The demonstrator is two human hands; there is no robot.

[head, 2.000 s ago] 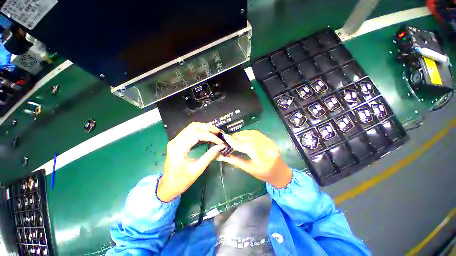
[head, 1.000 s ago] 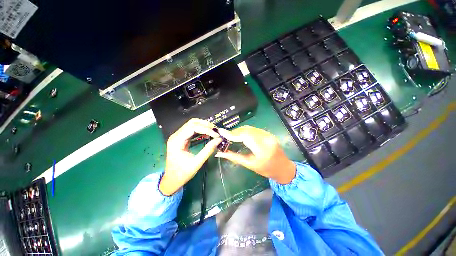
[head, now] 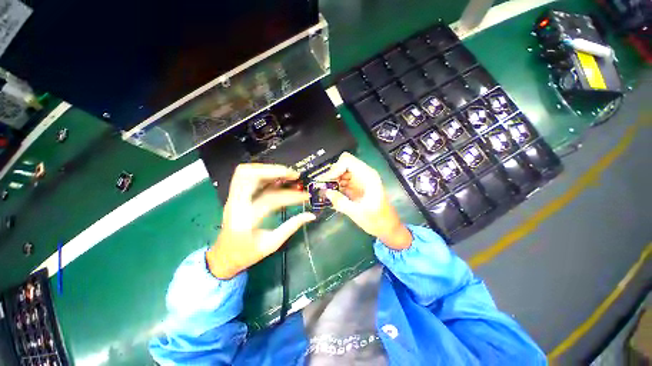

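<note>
A small squarish black and silver module [head: 322, 194] is held in front of the test fixture. My right hand [head: 361, 199] grips it between thumb and fingers at its right side. My left hand [head: 259, 213] is at the module's left, thumb and fingers spread, partly blurred; its fingertips are close to the module's edge and seem to hold nothing. The black test fixture [head: 236, 161] lies behind the hands with white printing and a raised socket [head: 264, 129]. My hands hide its front edge in part.
A black blister tray [head: 457, 207] at the right is partly filled with modules. A large black housing [head: 164, 57] with a clear cover [head: 236, 93] overhangs the fixture. A black device [head: 583, 64] stands far right. Another tray [head: 36, 322] is far left, beside a blue stick [head: 60, 268]. Loose modules lie left.
My left fingers have opened away from the module. The module is now turned with its face showing, in my right hand. The whole view has shifted slightly, so the bench things appear further left.
</note>
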